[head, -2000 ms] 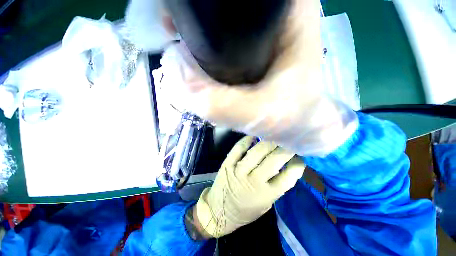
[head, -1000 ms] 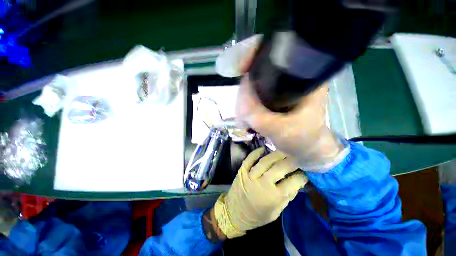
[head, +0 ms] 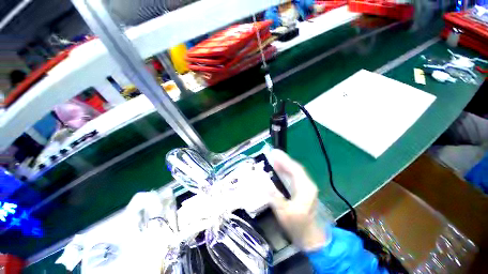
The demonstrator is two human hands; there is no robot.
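Observation:
The balloon-animal lamp, with several silvery see-through lobes (head: 239, 247), lies over the white-padded fixture (head: 230, 192) at the lower middle. One lobe points to the upper left, others towards the bottom edge. The black electric screwdriver (head: 279, 129) hangs upright on its hook and cord just beyond my right hand (head: 297, 200). My right hand, in a thin translucent glove, is blurred at the fixture's right side. A dark shape shows by its fingers; I cannot tell whether it is held. My left hand is not in view.
A white foam sheet (head: 372, 112) lies on the green bench at right. Another white sheet with crumpled plastic (head: 144, 206) is at lower left. A metal post (head: 142, 80) rises behind the fixture. Red trays (head: 230, 51) are stacked beyond. An open cardboard box (head: 412, 225) is at lower right.
The view has swung up and to the right. The screwdriver, earlier in my right hand over the fixture, now hangs on its cord. My left hand has left the picture. More lamp lobes show.

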